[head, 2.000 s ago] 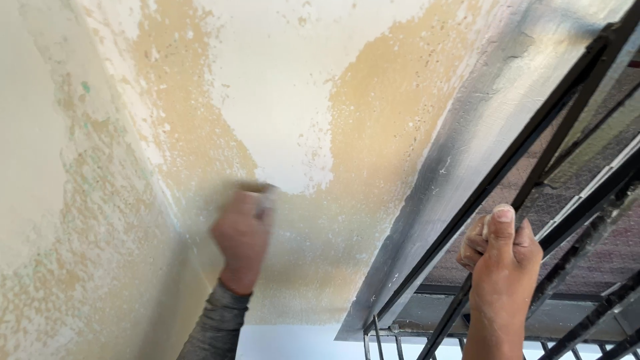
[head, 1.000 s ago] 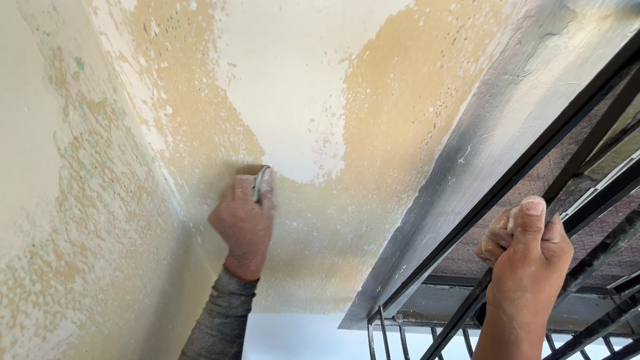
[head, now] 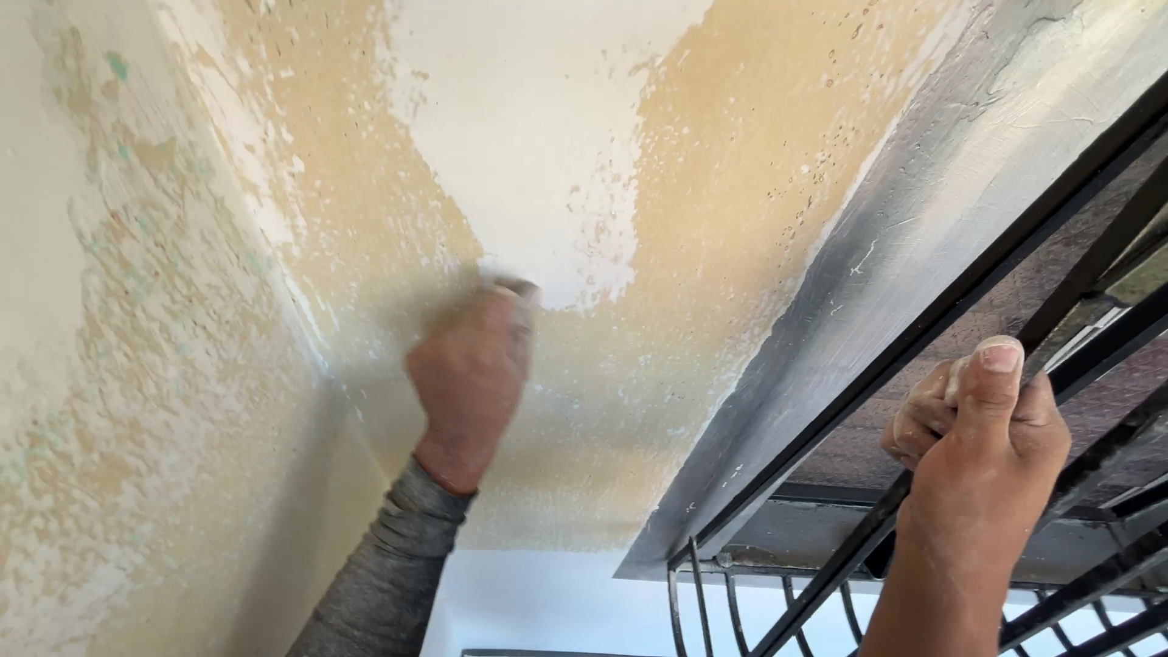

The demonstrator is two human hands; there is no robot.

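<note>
My left hand (head: 474, 374), in a grey sleeve (head: 383, 557), is raised against a patchy cream and tan wall surface (head: 538, 128). It is closed on a small, blurred dark-edged object (head: 518, 287) at the fingertips, pressed near the lower end of the white patch; what the object is cannot be told. At the right, my right hand (head: 981, 438) is wrapped around a black metal bar (head: 876, 525) of a grille, its thumb pointing up. Pale dust covers its fingers.
A grey-painted border strip (head: 776, 365) runs diagonally beside the tan surface. Along it lies the black metal grille frame (head: 912, 351), with curved bars (head: 730, 607) below. A mottled wall (head: 164, 383) meets the tan surface at a corner on the left.
My left hand stays near the lower end of the white patch, blurred two seconds ago, sharper one second ago and blurred again now. My right hand keeps its hold on the bar.
</note>
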